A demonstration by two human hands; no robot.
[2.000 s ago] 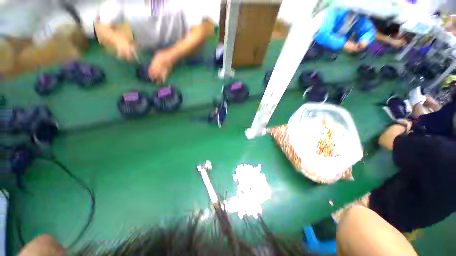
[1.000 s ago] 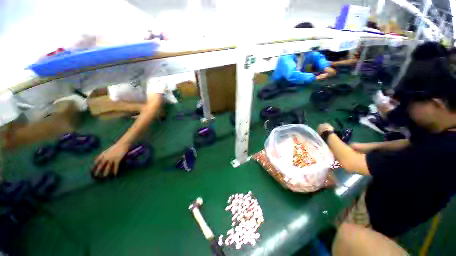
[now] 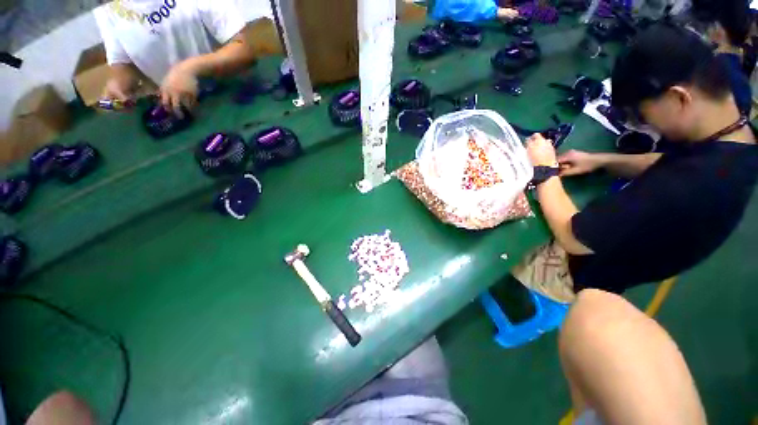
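Neither of my hands can be made out. A hammer (image 3: 322, 295) lies on the green bench (image 3: 208, 307), its silvery head toward the far side and its dark grip toward the near edge. A loose pile of small white and reddish fasteners (image 3: 381, 264) lies just right of it. A clear plastic bag (image 3: 474, 170) bulging with copper-coloured pieces stands open beyond the pile, to the right. A dark strapped workpiece (image 3: 239, 196) with a pale rim lies beyond the hammer, to its left.
Dark round pieces with purple patches (image 3: 274, 145) line the far side. A white metal upright (image 3: 376, 100) stands left of the bag. A black cord (image 3: 125, 357) lies at left. A worker in black (image 3: 665, 207) sits at right by a blue stool (image 3: 519, 319). Bare skin shows at both lower sides.
The view has tilted down again, so the shelf and blue tray are out of sight. The worker across has drawn an arm back and handles a dark piece. The hammer and pile lie as before.
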